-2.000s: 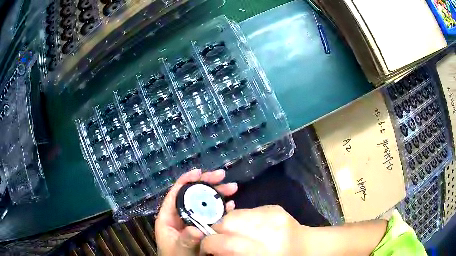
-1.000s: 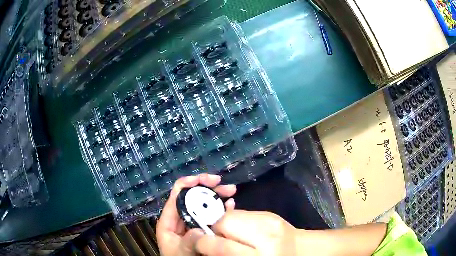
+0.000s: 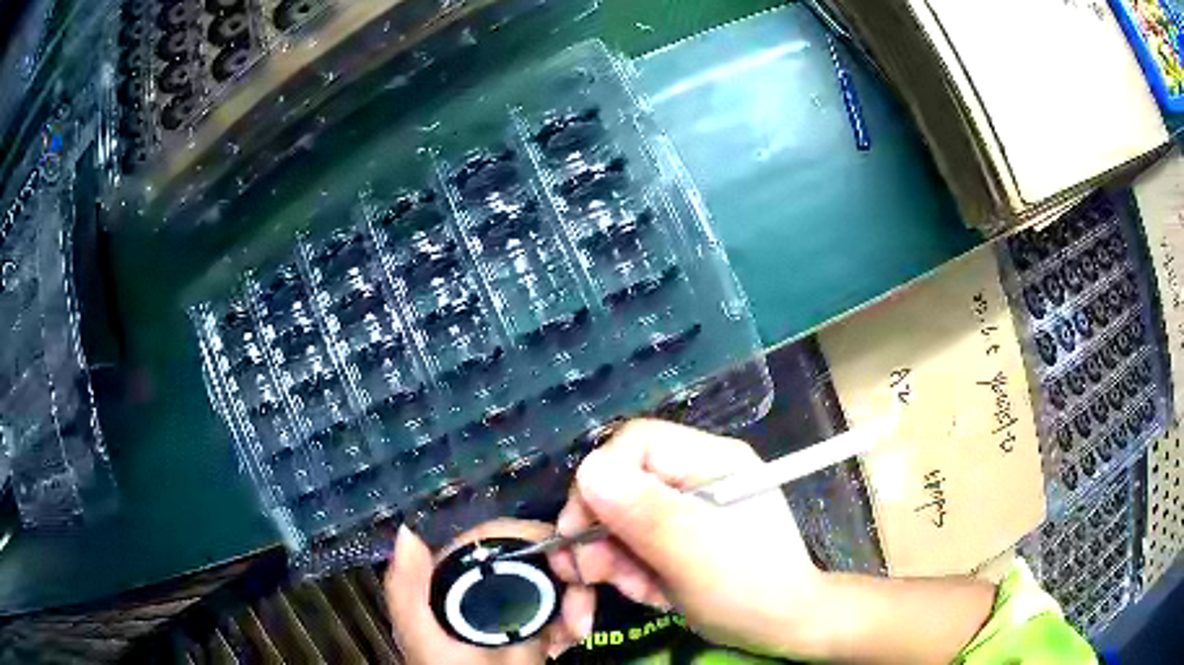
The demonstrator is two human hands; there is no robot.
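Observation:
My left hand (image 3: pixel 413 585) holds a black-rimmed disc, a speaker unit (image 3: pixel 497 603), just past the bench edge. Its pale ring and dark centre face up. My right hand (image 3: pixel 682 526) holds thin metallic tweezers (image 3: pixel 792 465) like a pen, with the tip at the disc's upper rim. Whether the tip touches the disc is hard to tell. A clear blister tray (image 3: pixel 461 305) with black discs in its pockets lies on the green bench mat, its near edge just beyond my hands.
Stacked filled trays (image 3: pixel 221 52) stand at the back left; clear crumpled trays (image 3: pixel 46 351) lie at the left. A dark blue stick (image 3: pixel 852 109) and cardboard sheets (image 3: pixel 1058 104) lie at the right. Below are marked cardboard (image 3: pixel 935 429) and floor trays (image 3: pixel 1091 338).
The disc now shows a pale ring and dark centre instead of a white face, and sits lower. My right hand has risen, with the tweezers' shaft now showing and pointing right.

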